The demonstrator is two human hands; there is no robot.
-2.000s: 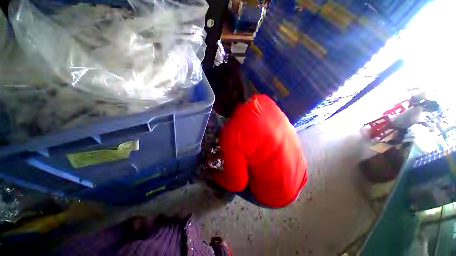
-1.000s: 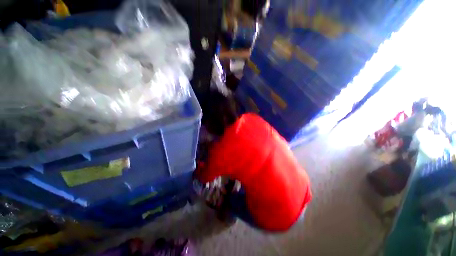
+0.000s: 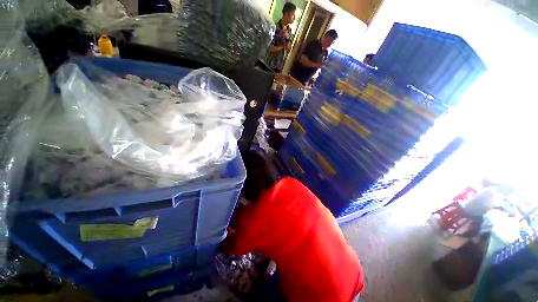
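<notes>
A blue crate (image 3: 217, 203) stands in front of me on the left, on top of other blue crates. An open clear plastic bag (image 3: 203, 133) lines it and holds many small grey-white parts (image 3: 88, 171). A yellow-green label (image 3: 118, 230) is on its side. Neither of my hands is in view.
A person in a red top (image 3: 307, 236) crouches right of the crates, beside a bag of small pieces (image 3: 239, 268). Stacked blue crates (image 3: 354, 130) stand behind. Two people (image 3: 315, 56) stand at the back. Red stools (image 3: 454, 215) and a bench (image 3: 501, 271) are at right.
The view has tilted up, so the crates and the red-topped person sit lower and the people and tall stack at the back show. The purple cloth at the bottom has left view.
</notes>
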